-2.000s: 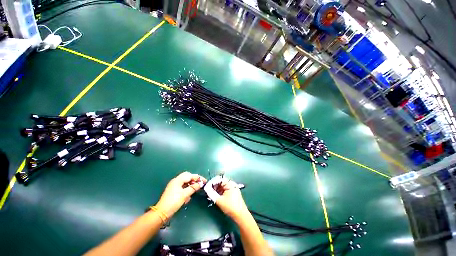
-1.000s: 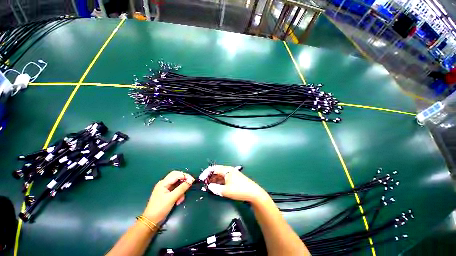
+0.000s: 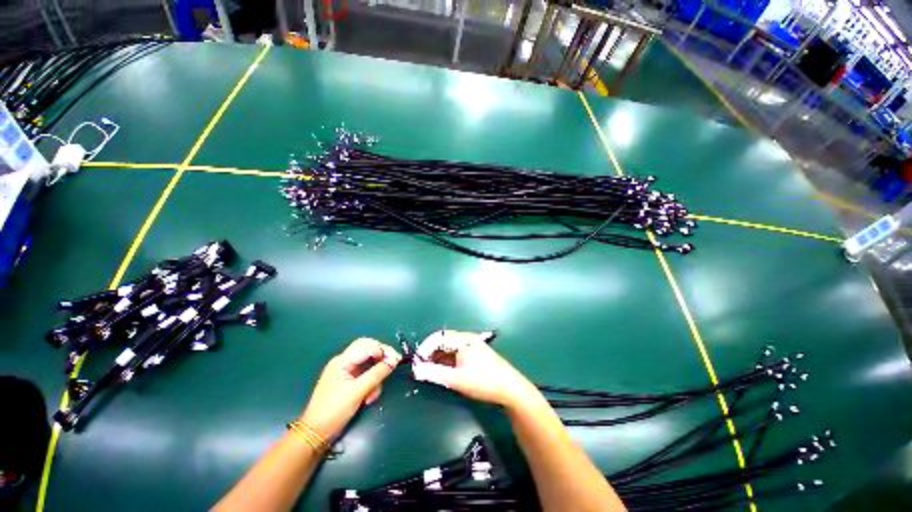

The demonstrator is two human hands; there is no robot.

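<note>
My right hand [image 3: 470, 368] holds the end of a black cable harness, with white coverings on the fingertips. Thin wire ends [image 3: 405, 343] splay out between my two hands. My left hand [image 3: 352, 385] pinches at these wire ends with thumb and forefinger; the small part between the fingers is too small to make out. Long black cables [image 3: 640, 400] run from under my right forearm to white-tipped ends at the lower right. A stack of labelled black cables [image 3: 430, 485] lies between my forearms.
A large harness bundle [image 3: 480, 195] lies across the table centre. Short labelled cable assemblies [image 3: 160, 315] lie heaped at left. A white plug with cord [image 3: 68, 157] is at far left, and a power strip [image 3: 872, 235] at the right edge. More black cables [image 3: 60, 80] lie at the upper left.
The camera view has turned and levelled, shifting the table contents in the picture. Both hands stay close together at the wire ends; the left fingers have closed in beside the right.
</note>
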